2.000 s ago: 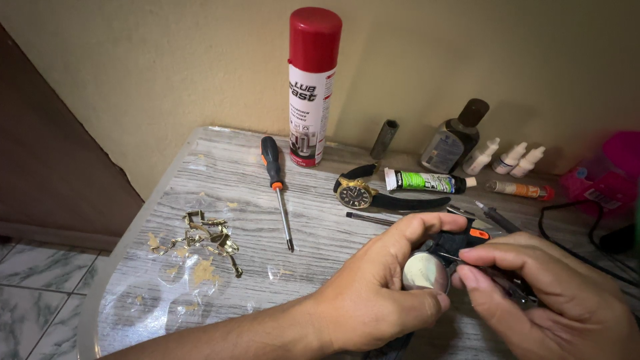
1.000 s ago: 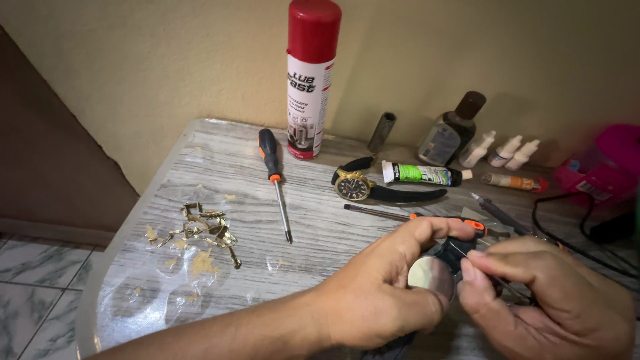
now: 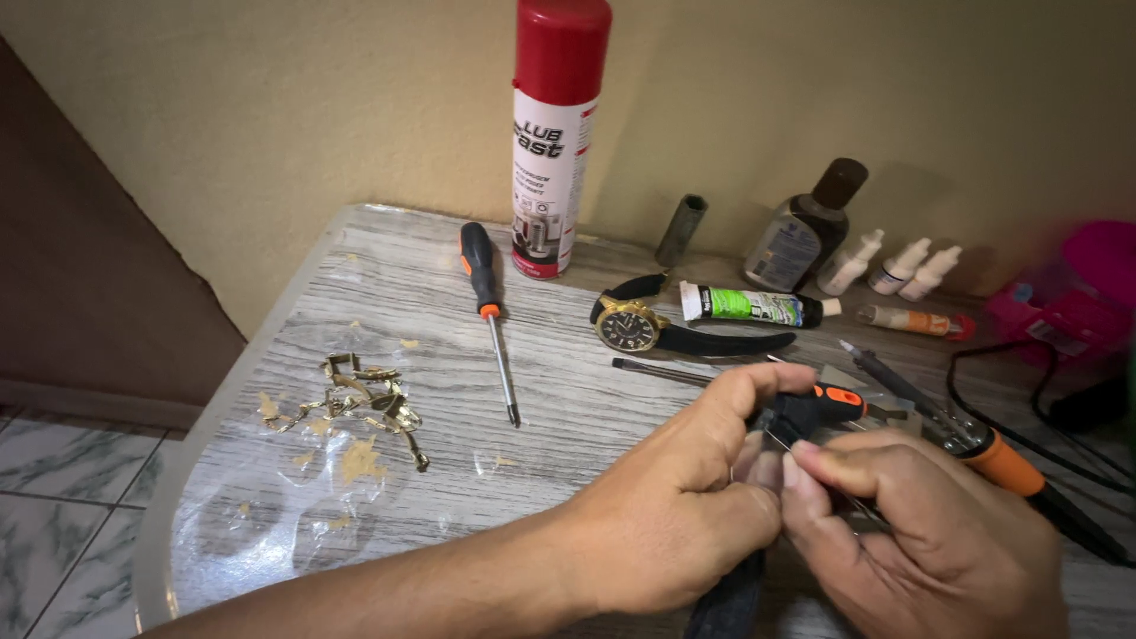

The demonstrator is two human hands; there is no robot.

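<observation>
My left hand (image 3: 692, 497) grips a round-cased watch (image 3: 759, 457) with a dark strap (image 3: 732, 595); the strap hangs below the fingers, and most of the case is hidden. Pinched between thumb and forefinger of my right hand (image 3: 914, 524) is a thin metal pin-like tool (image 3: 777, 438), its end against the watch by the strap. Behind the hands lies an orange-and-black tool handle (image 3: 839, 402). A gold-cased watch (image 3: 627, 326) with a black strap rests further back, near a flat-tipped screwdriver (image 3: 661, 371).
A black-and-orange screwdriver (image 3: 486, 302) lies left of a red-capped spray can (image 3: 559, 142). Gold-coloured metal pieces (image 3: 377, 399) are on the left. Along the wall are a green tube (image 3: 750, 305), a dark bottle (image 3: 803, 232) and small white bottles (image 3: 850, 263). A soldering iron (image 3: 1003, 461) lies right.
The held watch has turned in my left hand: its pale round face showed earlier and now only a narrow part of the case is visible. The view has shifted slightly.
</observation>
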